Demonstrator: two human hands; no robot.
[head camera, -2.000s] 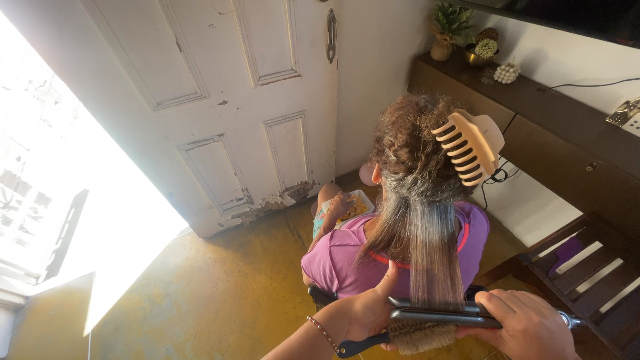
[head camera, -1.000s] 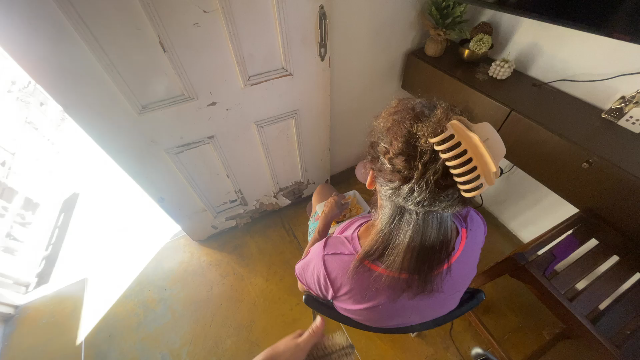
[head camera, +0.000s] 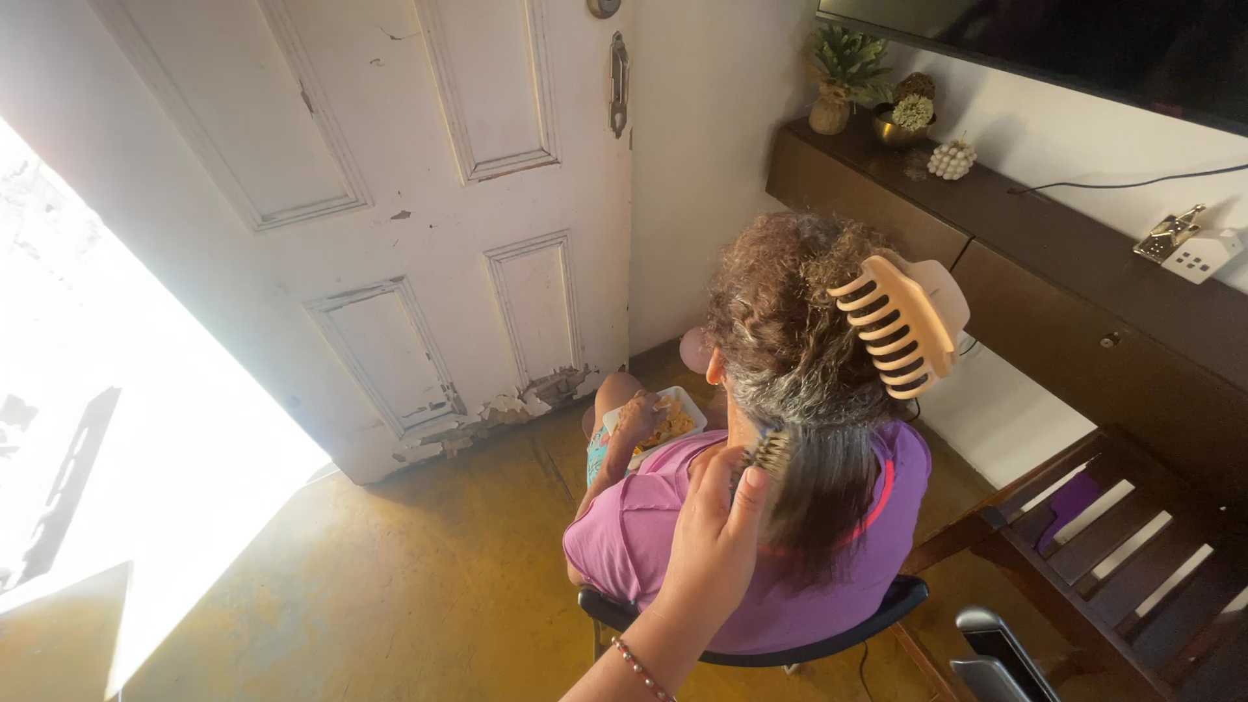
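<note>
My left hand (head camera: 717, 526), with a beaded bracelet at its wrist, grips a hairbrush (head camera: 770, 453) whose bristles lie against the left side of the seated person's hair. That person's straight lower hair (head camera: 829, 487) hangs over a purple shirt (head camera: 643, 531). Curly hair is gathered above, where a peach claw clip (head camera: 902, 327) holds on the right side. At the bottom right the two plates of a flat iron (head camera: 999, 653) stand apart. My right hand is outside the view, so its hold on the iron cannot be seen.
The person sits on a dark-backed chair (head camera: 902, 595) with a white tray of food (head camera: 697, 414) on the lap. To the right are a slatted wooden bench (head camera: 1092, 556) and a dark wall shelf (head camera: 1072, 253) bearing ornaments. A worn white door (head camera: 439, 214) stands at the left.
Two seconds ago both my hands were at the hair ends with the flat iron and brush. The iron has come off the hair, and my left hand has moved up with the brush to the nape.
</note>
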